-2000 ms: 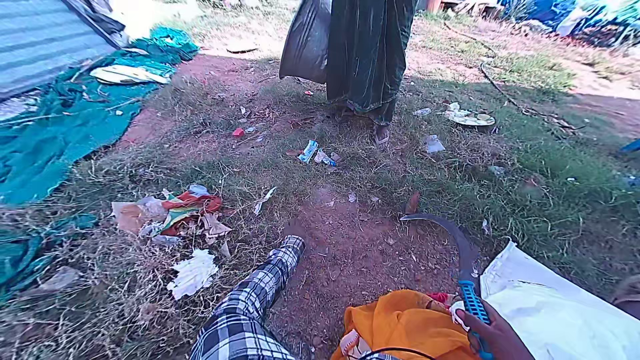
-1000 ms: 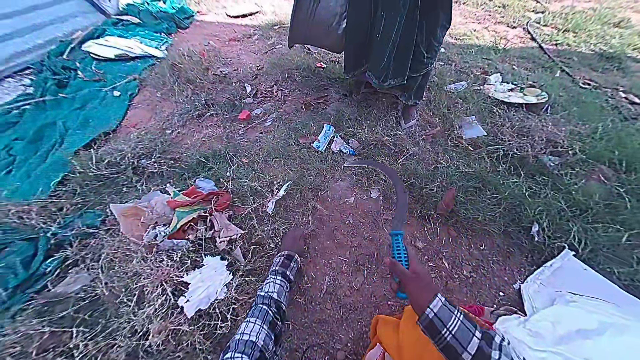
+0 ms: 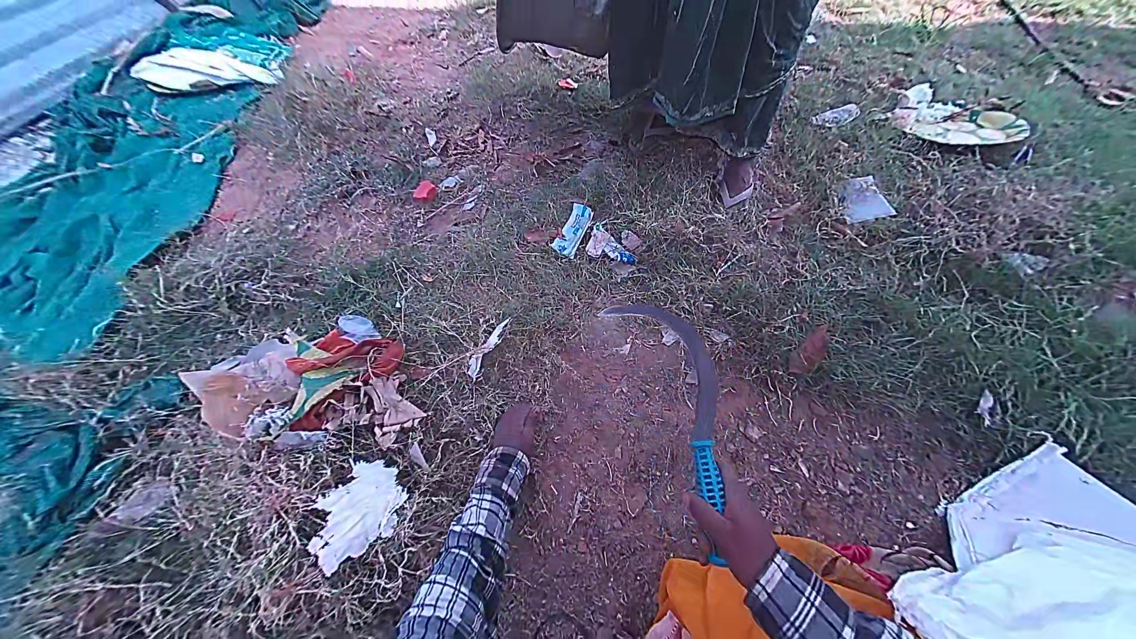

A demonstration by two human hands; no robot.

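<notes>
My right hand (image 3: 738, 524) is closed around the blue plastic handle (image 3: 707, 479) of a sickle. The sickle's curved metal blade (image 3: 697, 364) points away from me over bare reddish soil, its tip bending left to the edge of the grass. My left hand (image 3: 516, 428) is at the border between dry grass and soil, left of the sickle; its fingers are hard to make out, and whether it grips any grass cannot be told. Orange cloth (image 3: 710, 590) lies below my right wrist.
A person in a dark garment (image 3: 701, 71) stands ahead. Crumpled wrappers (image 3: 328, 382) and a white scrap (image 3: 359, 515) lie at left, beyond them green netting (image 3: 115, 204). A white sack (image 3: 1038, 550) is at lower right, a littered plate (image 3: 963, 124) at upper right.
Two seconds ago the sickle was farther right, beside the white sack; it has moved left over the bare soil. My left hand, not visible at first, now shows at the grass edge.
</notes>
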